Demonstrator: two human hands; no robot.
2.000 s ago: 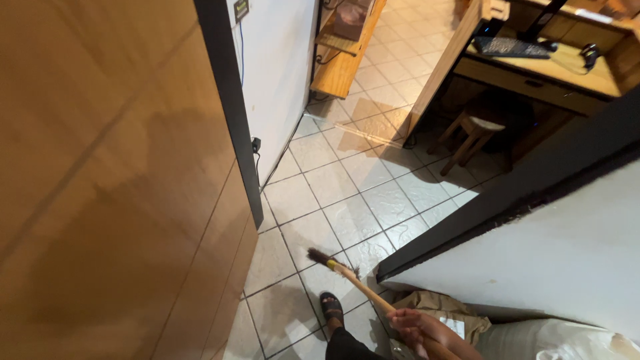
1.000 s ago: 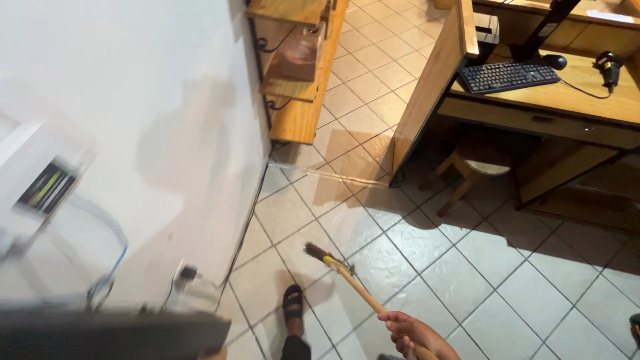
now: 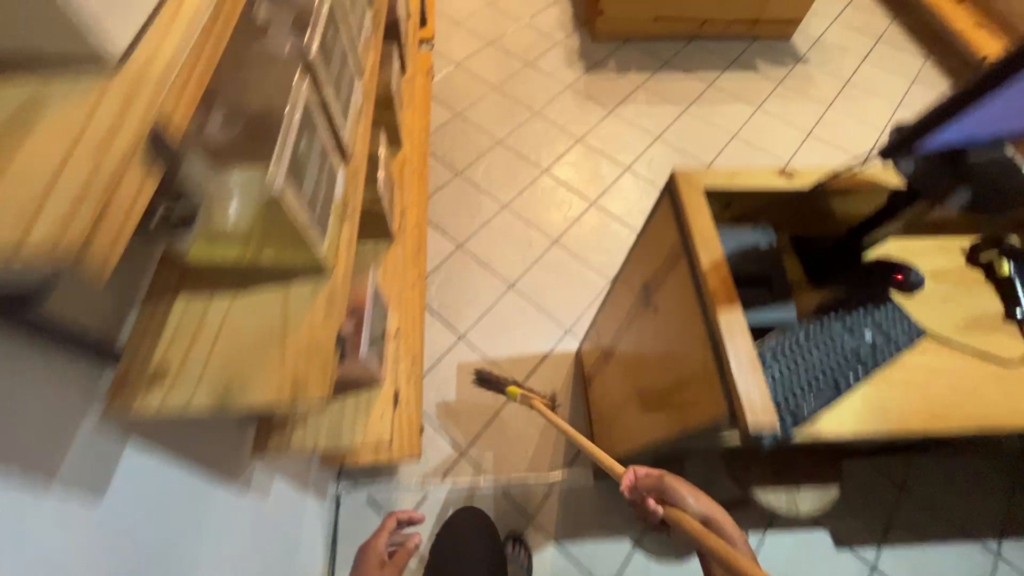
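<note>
My right hand (image 3: 646,494) is closed around the wooden handle of a broom (image 3: 580,438). The broom's dark bristles and yellow band point forward and left, over the tiled floor between the shelving and the desk; whether they touch the floor I cannot tell. Low in the view, my left hand (image 3: 390,546) has its fingers apart and holds nothing. Between my hands show my dark-clothed knee (image 3: 466,544) and a foot in a dark sandal (image 3: 518,554).
Wooden shelving (image 3: 404,320) with framed items stands on the left. At right is a wooden desk (image 3: 652,336) with a keyboard (image 3: 836,360), a mouse (image 3: 904,276) and a monitor (image 3: 972,120). A stool (image 3: 796,500) sits by the desk. Farther ahead is a wooden cabinet (image 3: 700,20).
The view has moved forward, past the wall, to between the shelving and the desk. The broom is still in my right hand. My left hand has come into view.
</note>
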